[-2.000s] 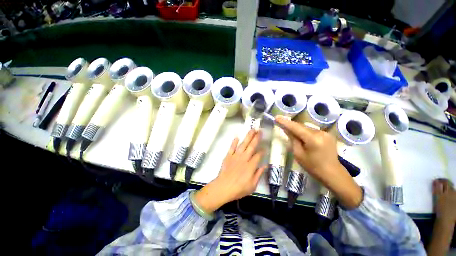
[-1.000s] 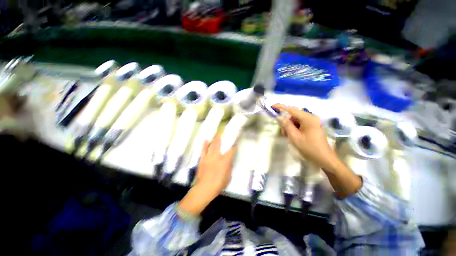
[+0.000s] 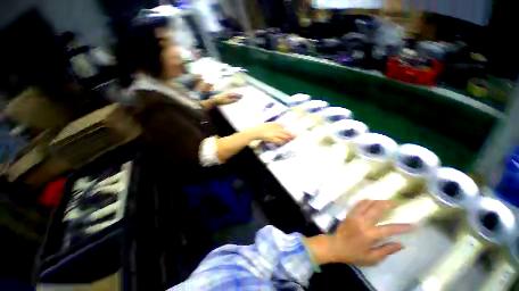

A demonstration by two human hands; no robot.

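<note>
A row of cream hair dryers lies on the white work surface (image 3: pixel 284 165), barrel ends up, with pale rings around dark openings. One dryer ring (image 3: pixel 453 186) is at the right, and another (image 3: pixel 491 219) is near the right edge. My left hand (image 3: pixel 370 234) is at the lower right with its fingers apart. It is over or against the lower handles; touch is unclear from blur. It holds nothing visible. My right hand is out of the picture, and no hammer shows.
A person (image 3: pixel 171 113) in a dark top sits at the left, one hand (image 3: pixel 274 133) at the far dryers. A green strip (image 3: pixel 341 85) runs behind the row. A red basket (image 3: pixel 414 69) is on the far shelf. A crate of pale parts (image 3: pixel 97 199) stands lower left.
The view has swung left and blurred, bringing in the seated person and the crate. My right hand and the hammer have left the picture. My left hand now shows at the lower right.
</note>
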